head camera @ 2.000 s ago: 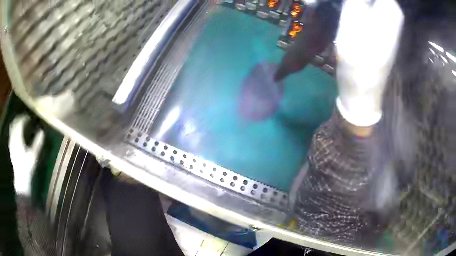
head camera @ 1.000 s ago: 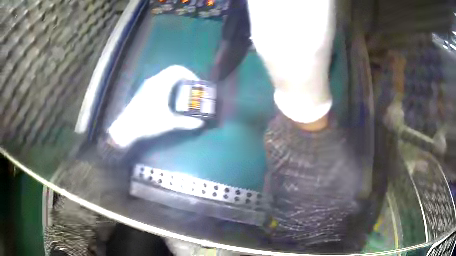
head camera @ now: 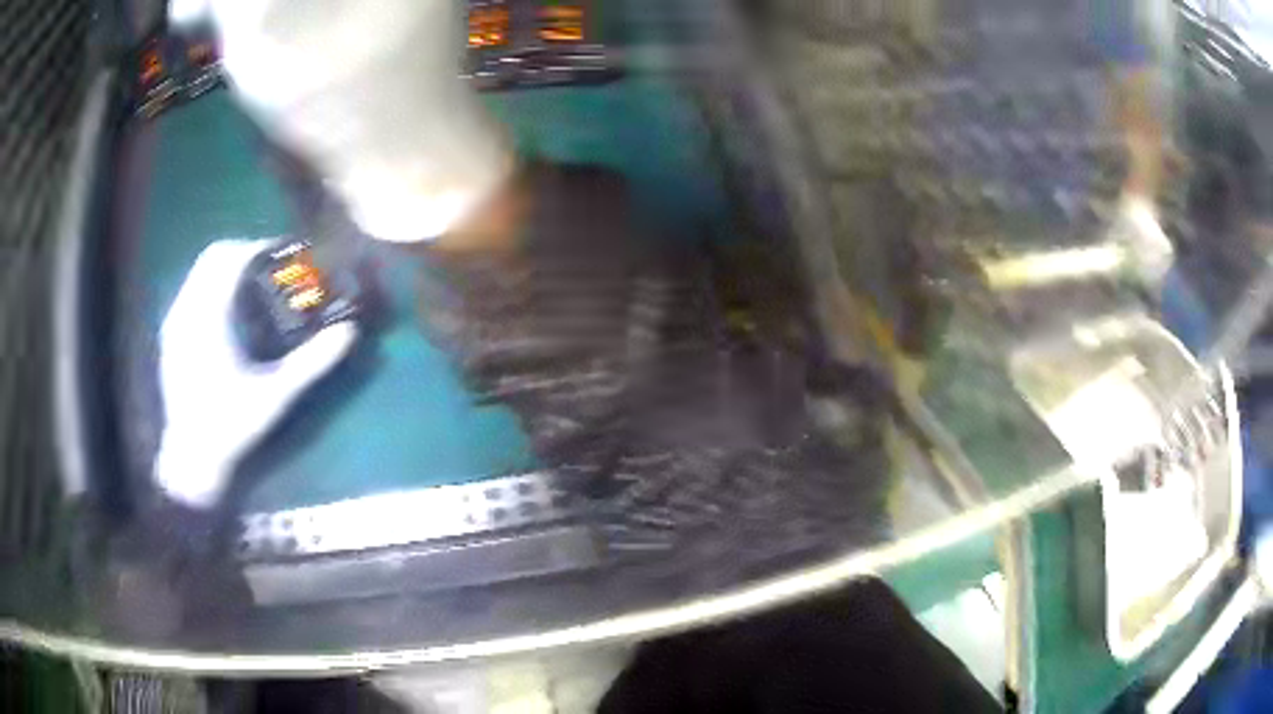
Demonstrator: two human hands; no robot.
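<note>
My left hand point(head camera: 231, 370), in a white glove, is at the left over the green mat point(head camera: 405, 419). Its fingers are shut on a black coil component point(head camera: 298, 286) with orange copper wire showing. My right hand point(head camera: 349, 98), also white-gloved, is blurred, overexposed and cut off by the top edge. A dark, blurred tapering tool point(head camera: 300, 181) runs from beside it towards the component; its tip cannot be made out. The fingers of my right hand cannot be told apart. More black-and-orange components point(head camera: 538, 42) stand at the mat's top edge, partly behind my right hand.
A perforated metal strip point(head camera: 405, 516) lies along the mat's near edge. The clear shield's pale rim point(head camera: 754, 593) curves across below my forearms. Outside it at the lower right are a white tray point(head camera: 1166, 558) and a blue object point(head camera: 1242, 690).
The view has swung right, so the mat and both hands sit further left in the picture. My left hand, absent two seconds ago, came in holding the component and still holds it.
</note>
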